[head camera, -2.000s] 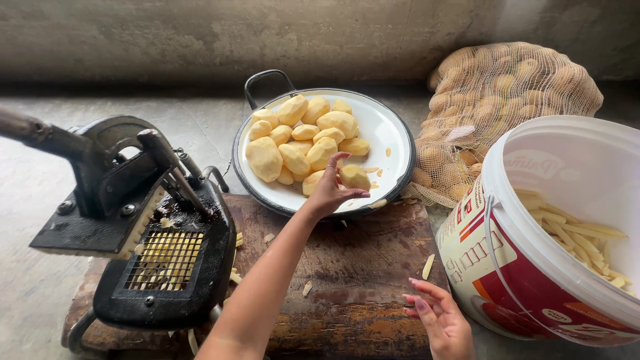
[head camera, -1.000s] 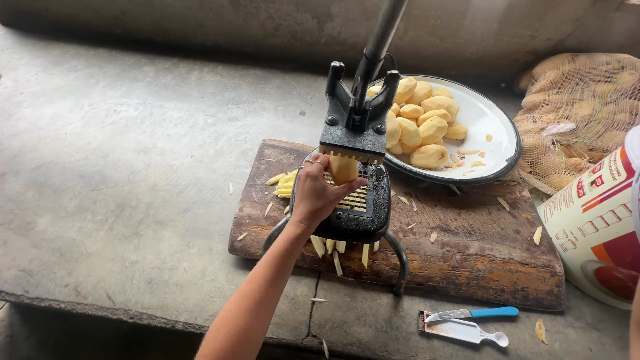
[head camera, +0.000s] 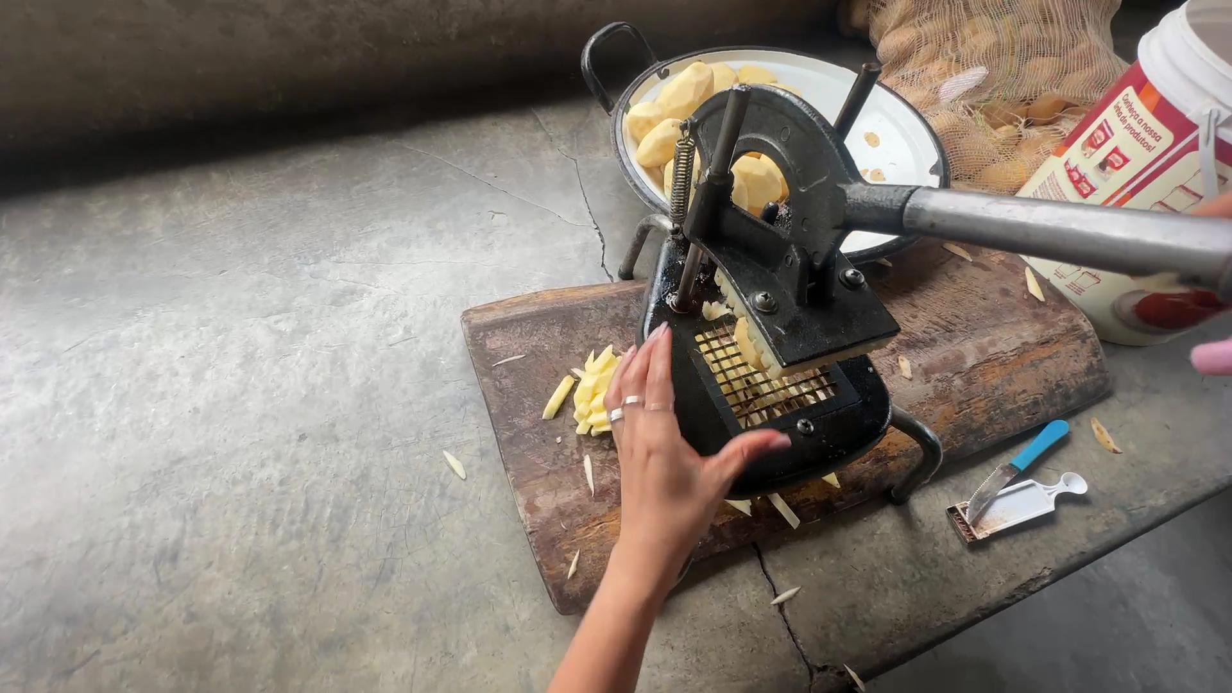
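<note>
My left hand (head camera: 664, 448) lies with fingers spread against the left front of the black metal base of a potato chipper, holding nothing loose. The chipper's lever (head camera: 1049, 226) reaches to the right edge, where only parts of my right hand (head camera: 1215, 356) show; its grip cannot be made out. Under the toothed press block (head camera: 799, 322) a piece of potato is wedged above the cutting grid (head camera: 760, 385). Cut potato sticks (head camera: 595, 390) lie in a pile beside my left fingers, on the wooden board (head camera: 962, 356). Behind the chipper, peeled potatoes (head camera: 685, 91) sit in a white enamel pan (head camera: 910, 144).
A mesh sack of potatoes (head camera: 1001, 67) and a printed plastic bucket (head camera: 1107, 173) stand at the back right. A blue-handled knife (head camera: 1039, 445) rests on a white peeler or grater (head camera: 1020, 505) near the concrete counter's front edge. Potato scraps lie scattered about.
My left hand has let go of the peeled potato it held at the chipper one second ago and moved to the base. The press block and lever have changed angle.
</note>
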